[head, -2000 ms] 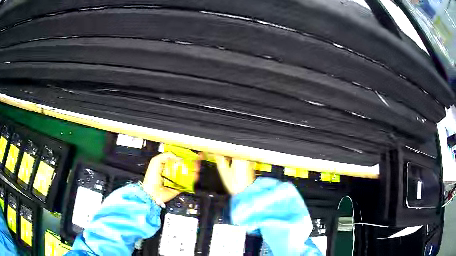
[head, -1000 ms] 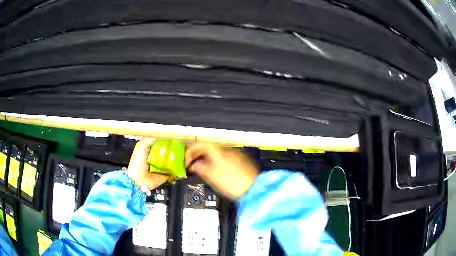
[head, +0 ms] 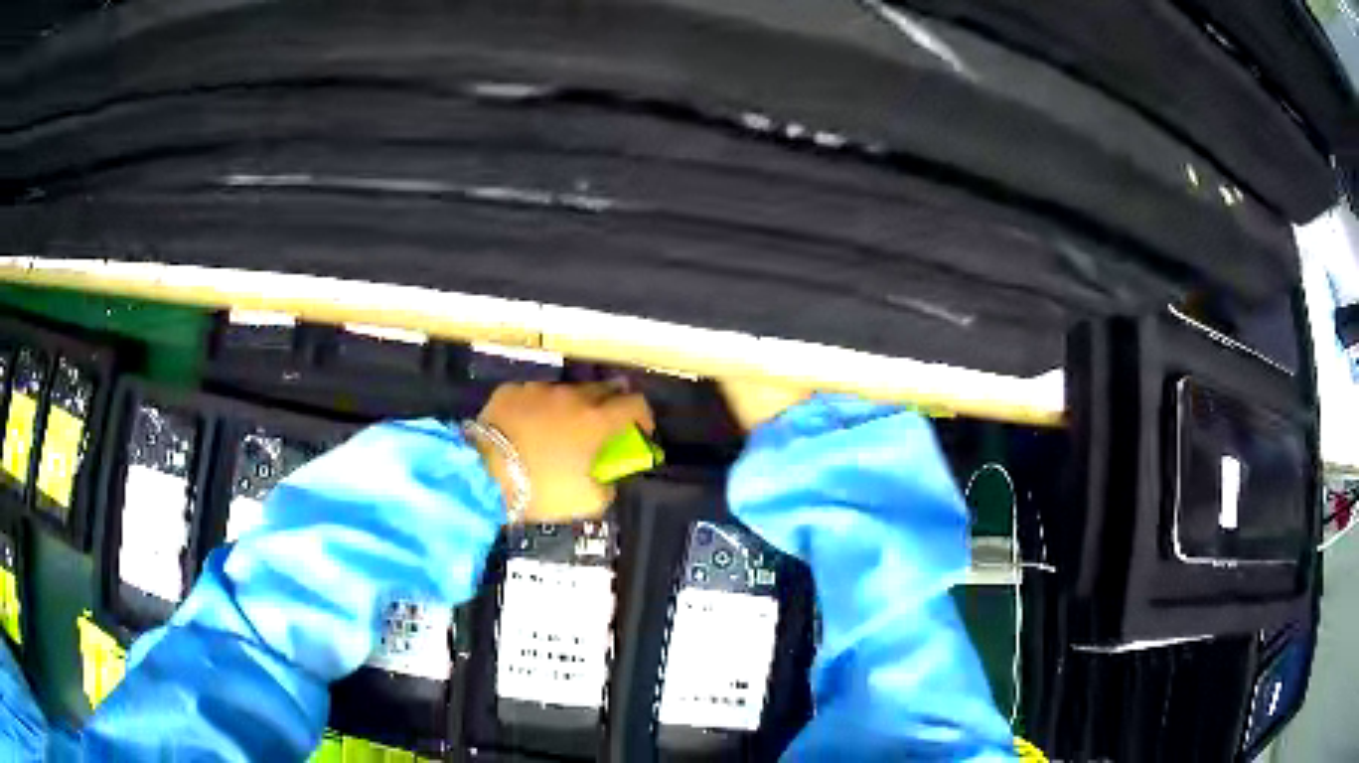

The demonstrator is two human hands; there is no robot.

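Note:
My left hand (head: pixel 566 447) is at the picture's middle, just below the shelf edge. It holds a small yellow-green film piece (head: pixel 626 453) at its fingers. My right hand (head: pixel 763 400) is to the right, its fingers hidden under the shelf edge, so its grip cannot be told. Below the hands, opened phones with white-labelled batteries lie in a black tray, one of them at the middle (head: pixel 553 626) and another to its right (head: pixel 718 641). My left sleeve partly covers the phones to the left.
Stacked black trays (head: pixel 596 194) fill the upper view above the cream shelf edge (head: pixel 894 391). Phones with yellow-green film (head: pixel 60 443) lie in trays at left. A screen-up phone (head: pixel 1245 462) lies in a tray at right, beside a thin white cable (head: pixel 1018 611).
My left hand has moved right with its palm turned down, and less yellow-green film shows in it. My right hand has moved right and back, under the shelf edge. The view has shifted slightly.

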